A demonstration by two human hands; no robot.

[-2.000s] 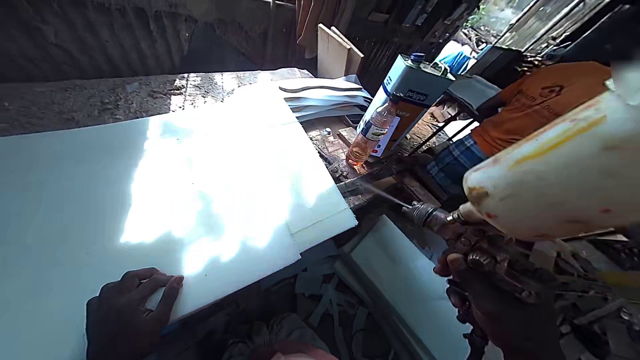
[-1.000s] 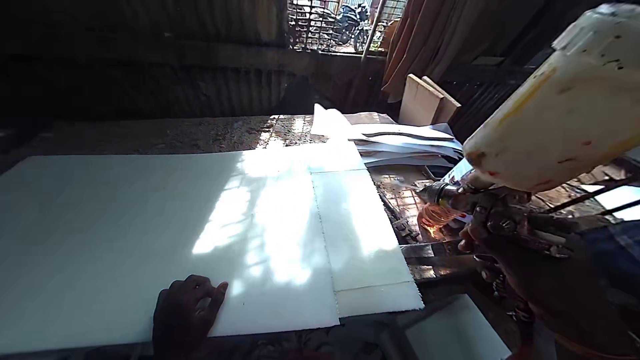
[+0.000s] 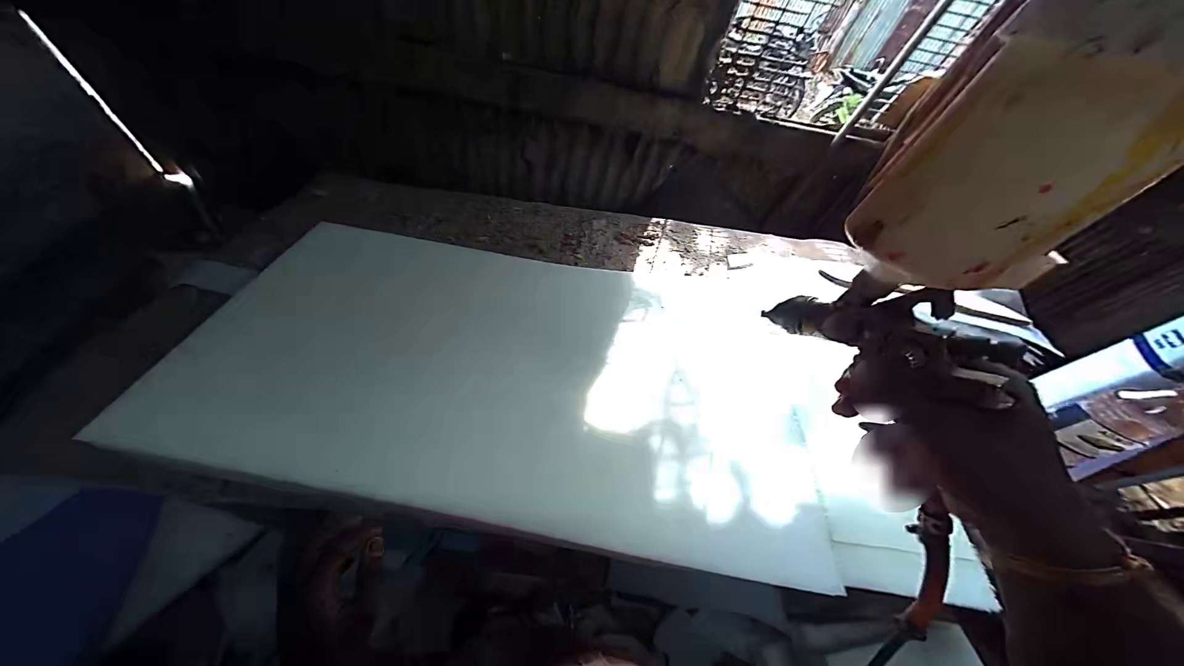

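My right hand (image 3: 934, 416) is closed around a gravity-feed spray gun (image 3: 823, 316), whose stained plastic cup (image 3: 1008, 157) rises above it and whose hose (image 3: 934, 564) hangs below. The nozzle points left, over a large white sheet (image 3: 444, 370) lying on the bench. More pale sheet edges (image 3: 906, 555) show under its right end. Below the sheet's front edge, in shadow, is my left hand (image 3: 342, 573), touching nothing that I can make out; its fingers look curled. Whether spray leaves the nozzle cannot be seen.
The dusty bench top (image 3: 555, 231) runs behind the sheet, up to a corrugated wall (image 3: 555, 166). A mesh window (image 3: 786, 65) is at the back right. A white and blue metal can (image 3: 1110, 370) stands at the right. Scraps (image 3: 721, 629) lie below the bench's front.
My right hand has brought the spray gun left, from beyond the sheet's right end to above it. My left hand has come off the sheet to below its front edge. The view has turned left.
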